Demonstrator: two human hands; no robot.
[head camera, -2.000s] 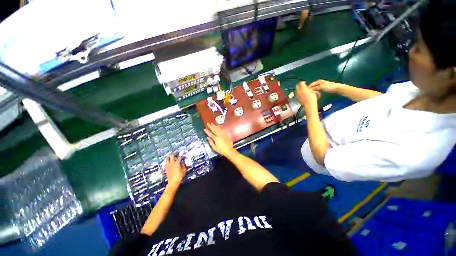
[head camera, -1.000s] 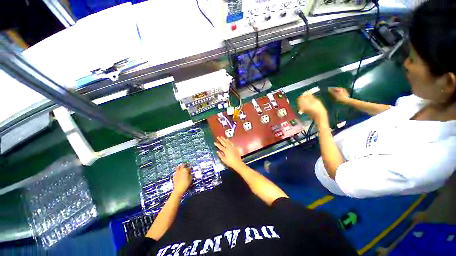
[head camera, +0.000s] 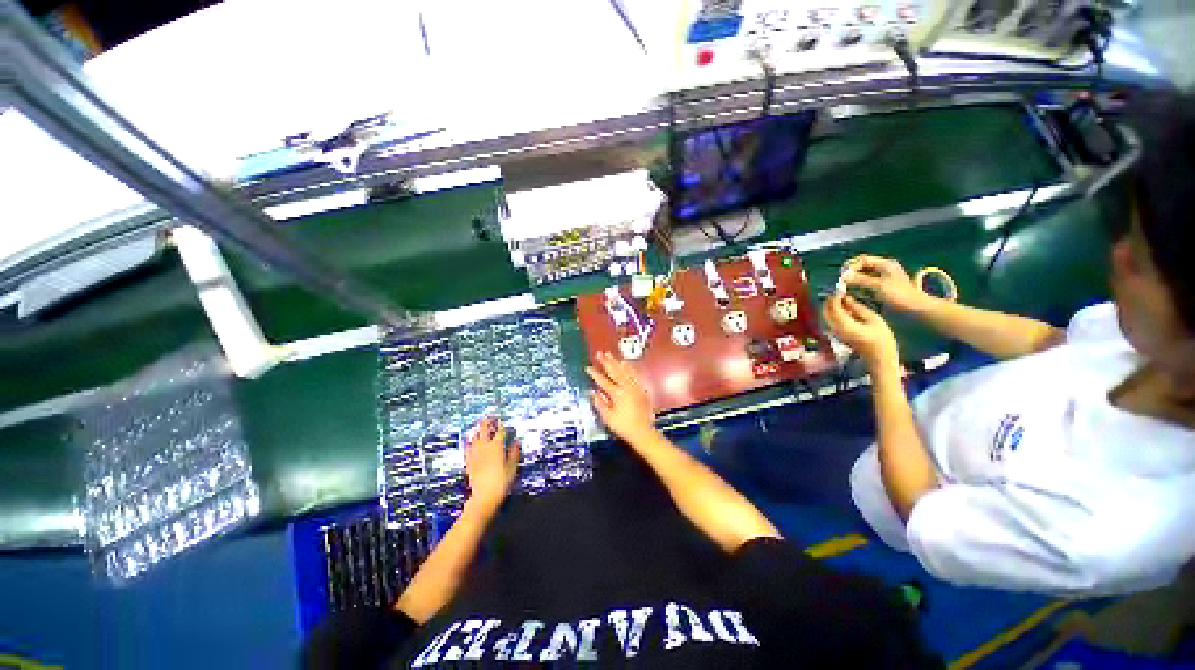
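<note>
The clear blister tray (head camera: 452, 380) with rows of pockets lies left of the reddish-brown test board (head camera: 682, 380). My left hand (head camera: 492, 461) is over the tray's near half, fingers bent. A small dark spot shows at its fingertips; whether it holds a piece is unclear. My right hand (head camera: 621, 398) rests at the board's left edge, fingers apart, with no piece visible in it. Pale round sockets (head camera: 683, 334) stand in a row on the board, with small white clamps or switches (head camera: 716, 284) behind them.
A white tester (head camera: 577, 216) and a monitor (head camera: 740, 164) stand behind the board. A second person's hands (head camera: 865, 304) meet at the board's right, near a yellowish ring (head camera: 936, 283). Another clear tray (head camera: 170, 471) lies far left; a blue crate (head camera: 312, 576) sits below the tray.
The view has shifted, so the bench appears farther right. The other person's hands, apart a second ago, are together. My left hand stays over the tray and my right hand by the board's left edge.
</note>
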